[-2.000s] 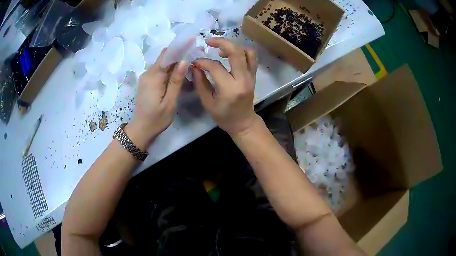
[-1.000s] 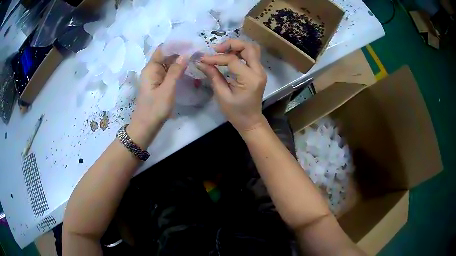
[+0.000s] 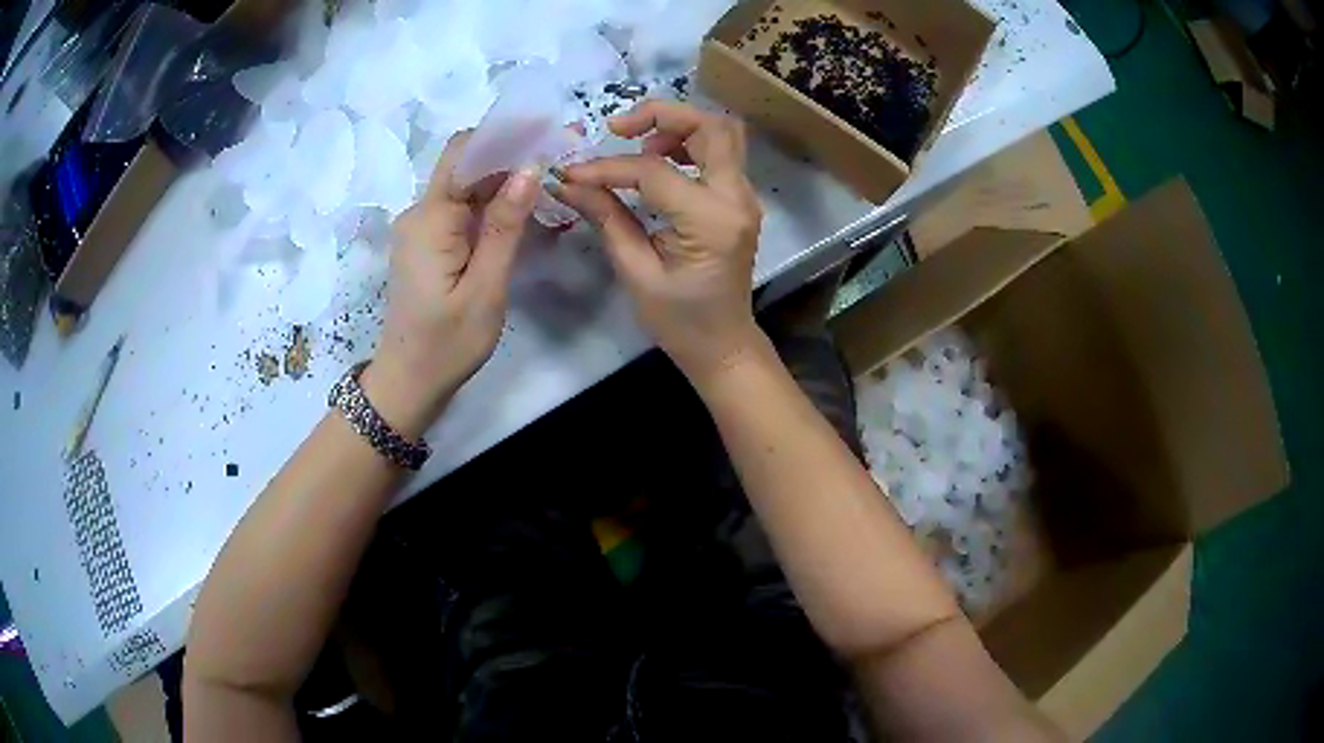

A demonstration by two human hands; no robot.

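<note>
My left hand (image 3: 462,269), with a metal-band watch at the wrist, holds a thin translucent plastic piece (image 3: 511,141) between thumb and fingers over the white table. My right hand (image 3: 675,218) is at the piece's right side, with thumb and forefinger pinched together on a tiny dark insert (image 3: 556,174). The insert is close to the piece's edge; whether it touches the piece is too small to tell. The other fingers of my right hand are curled above.
A pile of translucent pieces (image 3: 323,163) lies beyond my left hand. A cardboard parts tray (image 3: 860,163) holds dark bits at the right. A large open carton (image 3: 1118,349) with white pieces is below the table edge. Black specks and brown flakes (image 3: 296,353) lie near my watch.
The plastic piece is tilted differently in my left hand. My right hand moved a little right and has its fingertips at the piece's near edge.
</note>
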